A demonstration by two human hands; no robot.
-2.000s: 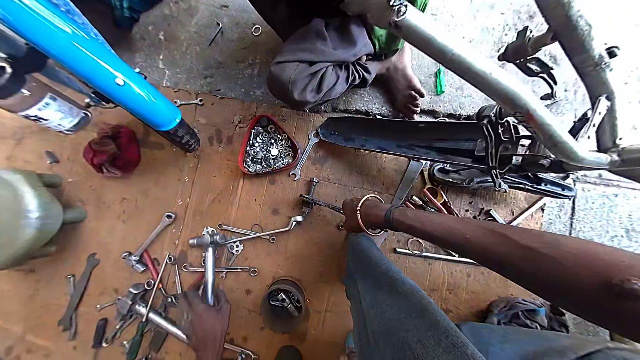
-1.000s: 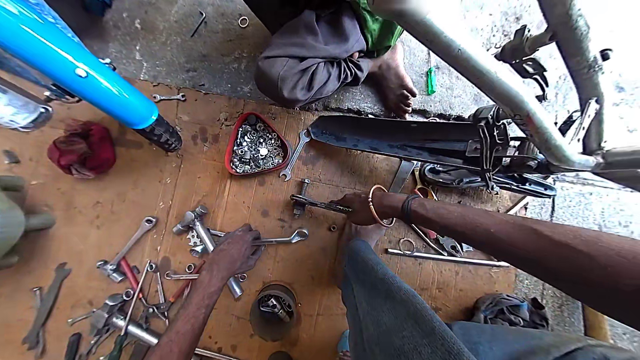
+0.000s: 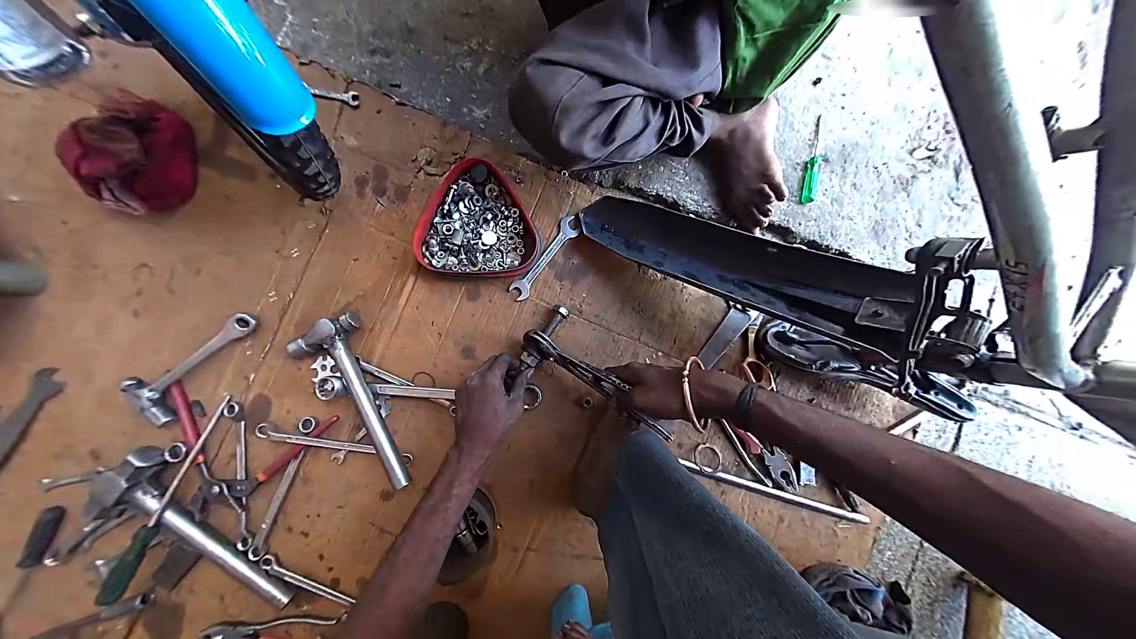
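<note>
My right hand (image 3: pixel 652 390), with a bangle and dark band at the wrist, grips a bundle of dark metal strips (image 3: pixel 590 371). A threaded bolt (image 3: pixel 555 321) passes through the bundle's left end. At the lower end of that bolt are the fingers of my left hand (image 3: pixel 490 399), closed around it. Just beside the left hand lies a combination wrench (image 3: pixel 413 390), its ring end showing past the fingers. A steel hammer (image 3: pixel 359 390) rests to the left. Above the hands are an open-ended wrench (image 3: pixel 543 259) and a red triangular tray (image 3: pixel 420 232) of nuts and washers.
Wrenches, pliers and another hammer (image 3: pixel 195 537) lie in a pile at lower left. A black mudguard (image 3: pixel 754 257) and bicycle frame (image 3: pixel 1012 195) stretch across the right. A blue bicycle part with a tyre (image 3: pixel 306 160) is at upper left. Another person's bare foot (image 3: pixel 750 169) is near the top.
My left hand has moved right from the wrench and hammer to the bolt at the strips' end, and its fingers have closed there. My right hand still holds the strips.
</note>
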